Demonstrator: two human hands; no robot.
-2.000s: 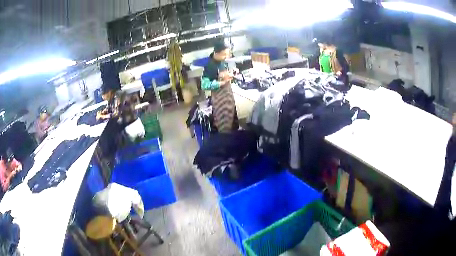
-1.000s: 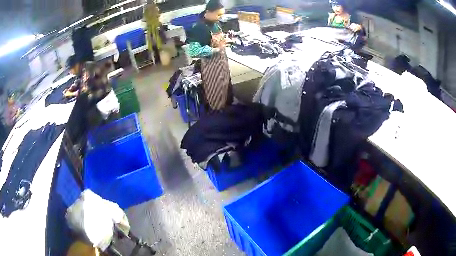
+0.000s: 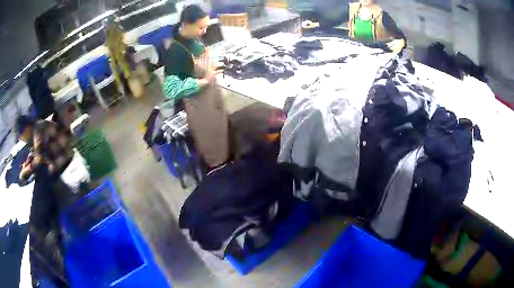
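No hand of mine is in the picture. Nearest in front, a pile of dark navy and grey jackets [image 3: 389,129] with snap buttons hangs over the edge of a large white table [image 3: 487,152]. A light grey garment [image 3: 324,132] hangs at its left side. Below and to the left, a heap of dark garments [image 3: 231,202] with grey parts lies over a blue bin [image 3: 273,242]. Another blue bin [image 3: 366,261] is at the bottom edge, cut off by it.
A person in an apron [image 3: 197,90] stands at the table's left side, a person in green [image 3: 366,25] behind it. At left are blue bins [image 3: 107,242], a green bin [image 3: 96,152] and a bending person [image 3: 51,140]. Grey floor [image 3: 152,191] runs between.
The view has moved forward and turned, so the jacket pile and the aproned person look larger and nearer. The stool with white cloth and the green bin at lower right have mostly left the picture.
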